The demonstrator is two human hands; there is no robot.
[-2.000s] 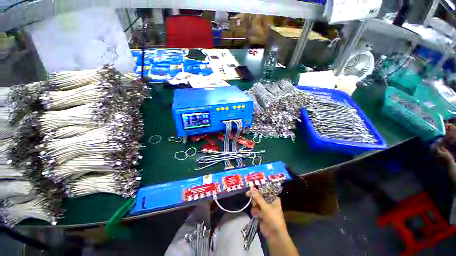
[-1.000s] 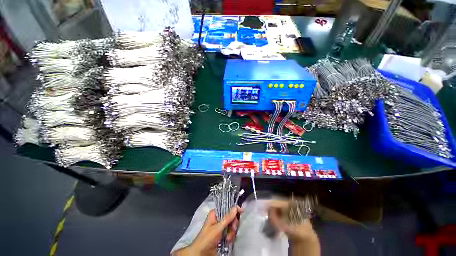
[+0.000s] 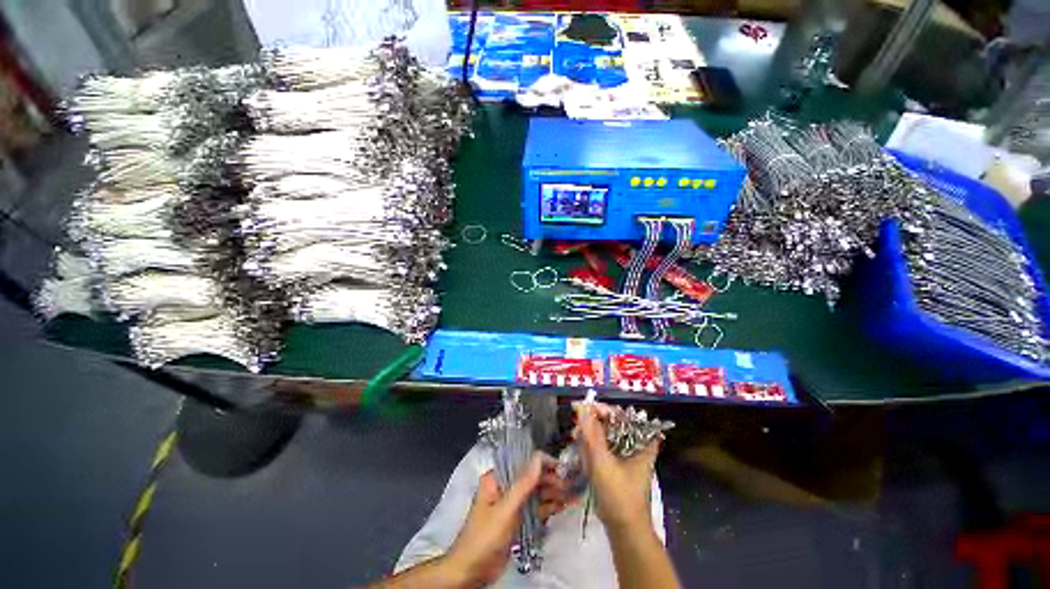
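My left hand (image 3: 497,513) holds a sheaf of grey cables (image 3: 518,460) upright over my lap, silvery ends at top and bottom. My right hand (image 3: 616,472) is close beside it on the right and holds another cable bunch (image 3: 633,430) with its metal ends fanned out. The hands nearly meet; what lies between the fingers is unclear. Both are just below the blue test fixture bar (image 3: 472,358), which carries red test boards (image 3: 561,369). No cable is seen arching from the boards.
The blue cable tester (image 3: 631,173) stands behind the bar, with striped leads and loose cables (image 3: 645,308) before it. White cable bundles (image 3: 334,207) are stacked at left. A grey cable heap (image 3: 794,207) and blue plastic tray (image 3: 910,301) are at right.
The pale cable earlier seen at the boards is gone from them. My right hand, blurred before, has moved up and left beside my left hand. The view has swung right since the first frame.
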